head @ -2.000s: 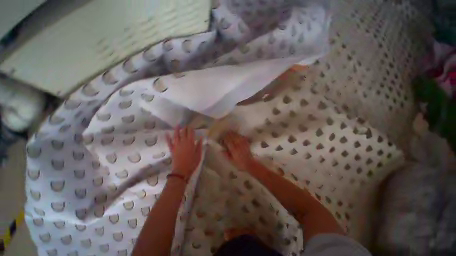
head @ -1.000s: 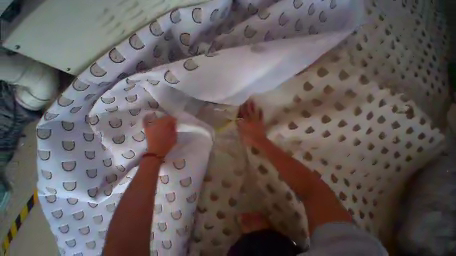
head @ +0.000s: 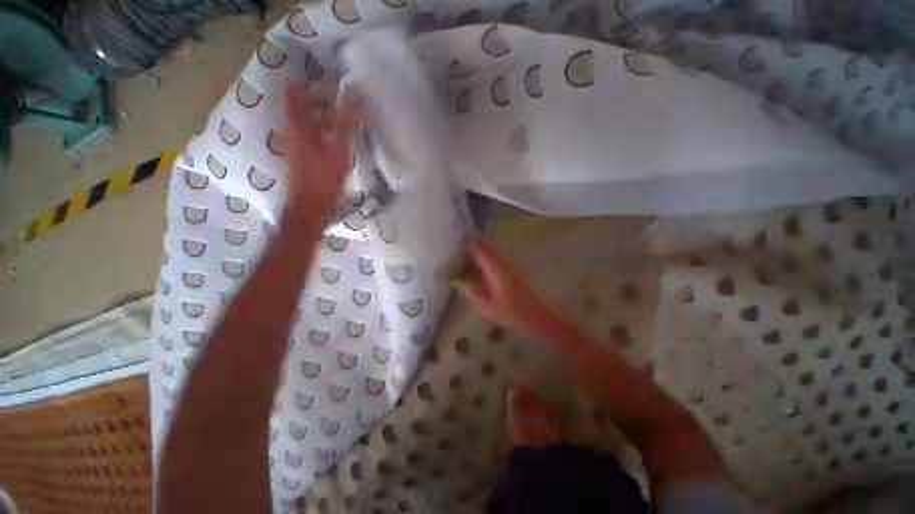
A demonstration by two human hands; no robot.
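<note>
The white printed fabric (head: 331, 336) with grey-beige half-round motifs lies bunched and folded in front of me. A blurred white fold (head: 411, 151) stands up between my hands. My left hand (head: 321, 146) is at the upper left over the white fabric, fingers spread. My right hand (head: 499, 286) is at the fold's lower right edge, blurred; whether it pinches the edge cannot be told. The cream printed fabric (head: 456, 422) with brown half-round spots lies below and to the right, wrinkled.
A bare foot (head: 532, 417) is on the cream fabric. Black-and-yellow floor tape (head: 100, 194) runs at the left. Orange-brown printed fabric (head: 80, 447) lies lower left beside pale cloth layers (head: 90, 346). A green machine part (head: 60, 95) stands at the upper left.
My left hand has moved up and opened, and the white fabric between my hands is now raised. The view has shifted left, showing the orange-brown fabric and more floor tape.
</note>
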